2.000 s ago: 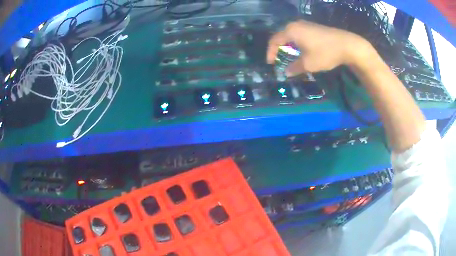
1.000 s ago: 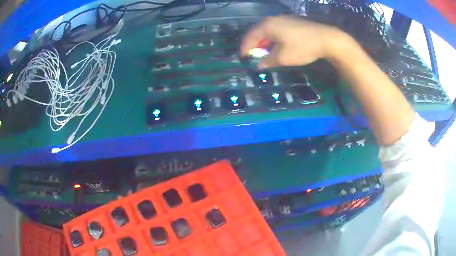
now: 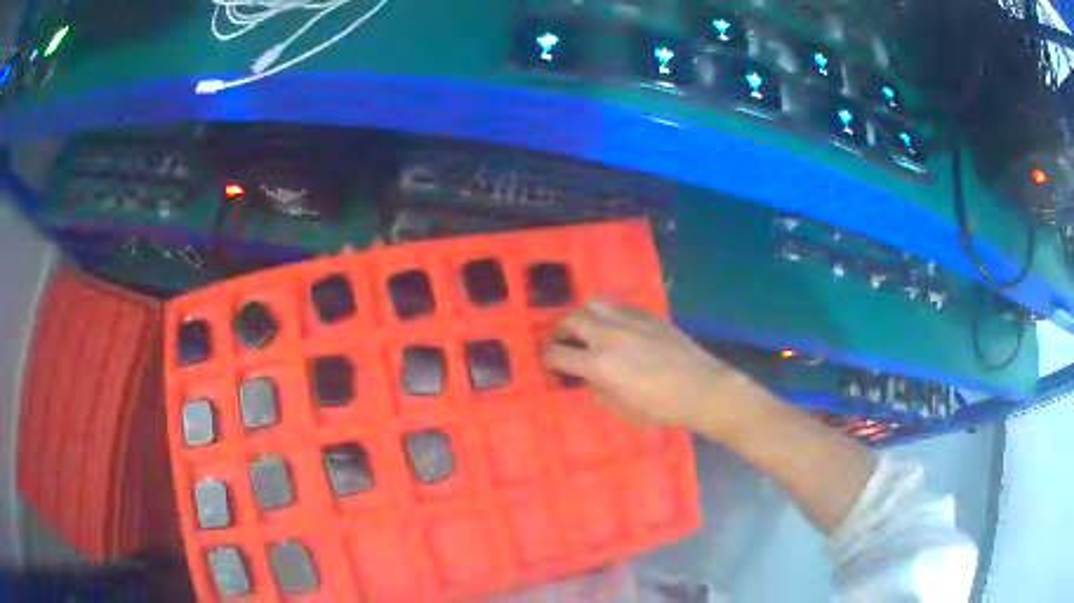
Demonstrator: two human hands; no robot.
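The orange-red blister tray (image 3: 530,518) is held tilted in front of the blue rack. Its pockets hold several dark and grey watch heads (image 3: 429,455); pockets at its lower right are bare. My right hand (image 3: 642,365) reaches over the tray's right side, its fingertips at a dark watch head (image 3: 570,364) in the second row, mostly hidden by the fingers. On the upper shelf, several watch heads (image 3: 755,83) sit in rows with glowing screens. My left hand is not in view.
White charging cables (image 3: 277,47) lie at the upper shelf's left. The shelf's blue edge (image 3: 495,116) runs above the tray. Lower shelves hold fixtures and orange-red lights. Stacked orange-red trays (image 3: 83,412) stand at left. A black lead hangs at right.
My right hand has moved from the upper shelf down to the tray. The view has tilted down, with the tray higher in it. More screens glow on the shelf.
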